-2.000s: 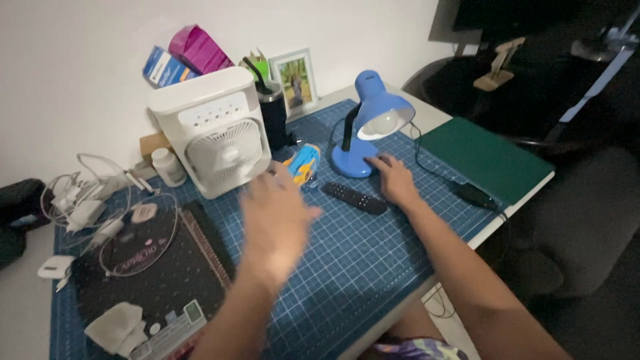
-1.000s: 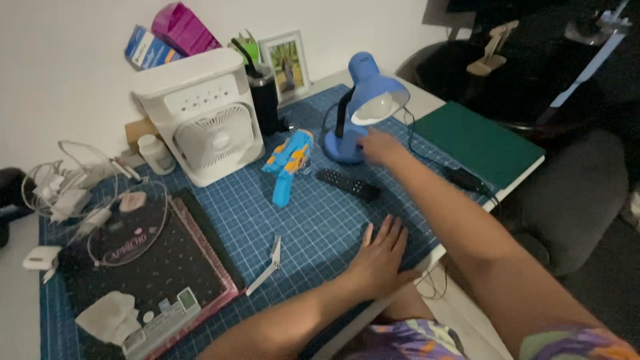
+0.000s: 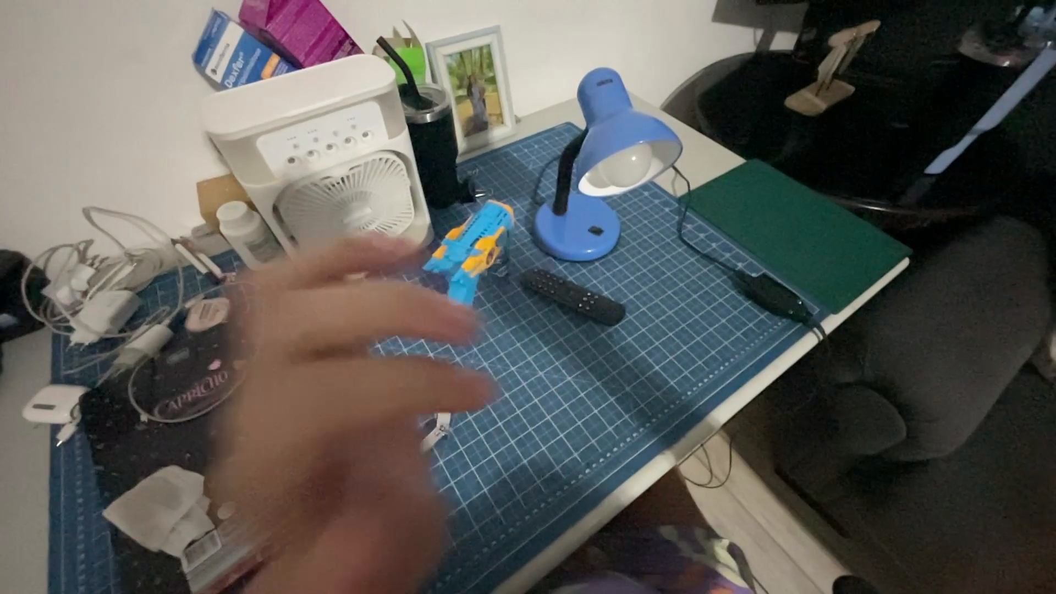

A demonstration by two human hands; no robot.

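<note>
My left hand (image 3: 346, 396), blurred and close to the camera, is raised over the left half of the desk with its fingers apart and nothing visible in it. It hides part of a white desk fan (image 3: 346, 198), a black notebook-like item (image 3: 140, 445) and most of a small whitish tool (image 3: 437, 431). Just beyond the fingers lies a blue and orange toy gun (image 3: 477, 247). A black remote control (image 3: 573, 297) rests in front of the blue desk lamp (image 3: 606, 165), whose bulb looks unlit. My right hand is out of view.
The blue cutting mat (image 3: 594, 396) covers much of the desk. A green board or book (image 3: 796, 235) lies at the right, near the lamp's cable. Behind stand a black tumbler (image 3: 433, 148) and a picture frame (image 3: 474, 87). Tangled white chargers (image 3: 103, 313) are at the left.
My left hand has risen from the mat near the front edge and moved left. My right hand, earlier at the lamp base, has left the view.
</note>
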